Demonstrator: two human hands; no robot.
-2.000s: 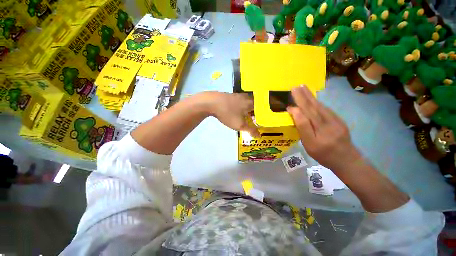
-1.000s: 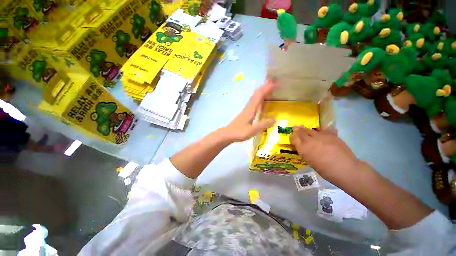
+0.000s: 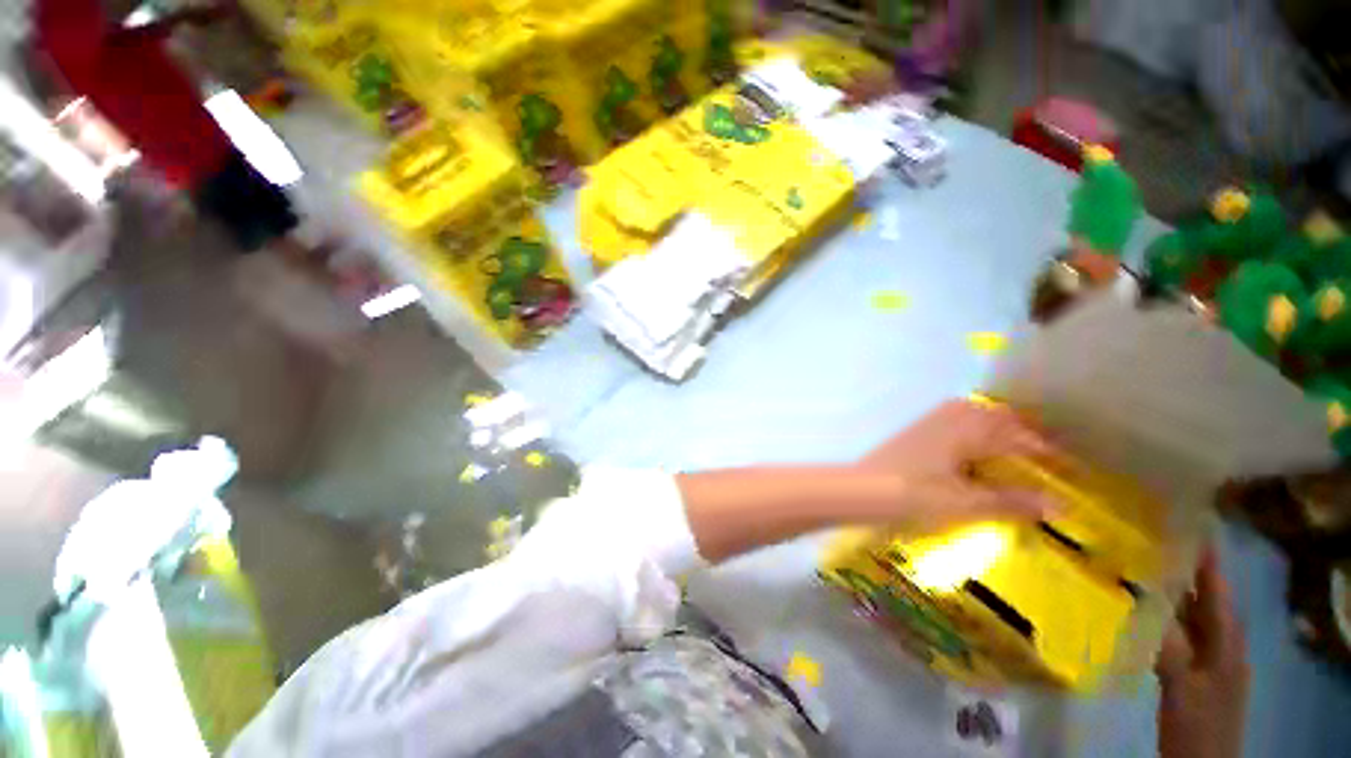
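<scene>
The yellow gable box [image 3: 1008, 585] stands at the right on the pale table, blurred by motion. Dark slots show in its yellow top panels, and a wide greyish-white panel [image 3: 1171, 378] stands raised at its far side. My left hand [image 3: 985, 459] lies on the box's upper left edge, its fingertips partly hidden at the panels. My right hand [image 3: 1208, 644] is at the box's right side, cut off by the lower picture edge; its fingers rest along that side. A small white card [image 3: 981, 721] with dark print lies just in front of the box.
Flat box blanks [image 3: 726, 193] lie stacked on the far left of the table [image 3: 771, 363], beside rows of finished boxes [image 3: 496, 245]. Plush plant toys [image 3: 1267, 296] stand at the right. A person in red [image 3: 134, 89] is at the upper left. Paper scraps lie about.
The view has swung left, so the box appears further right and tilted. My right hand has moved from the top panels to the box's right side. My left hand has moved onto the upper edge.
</scene>
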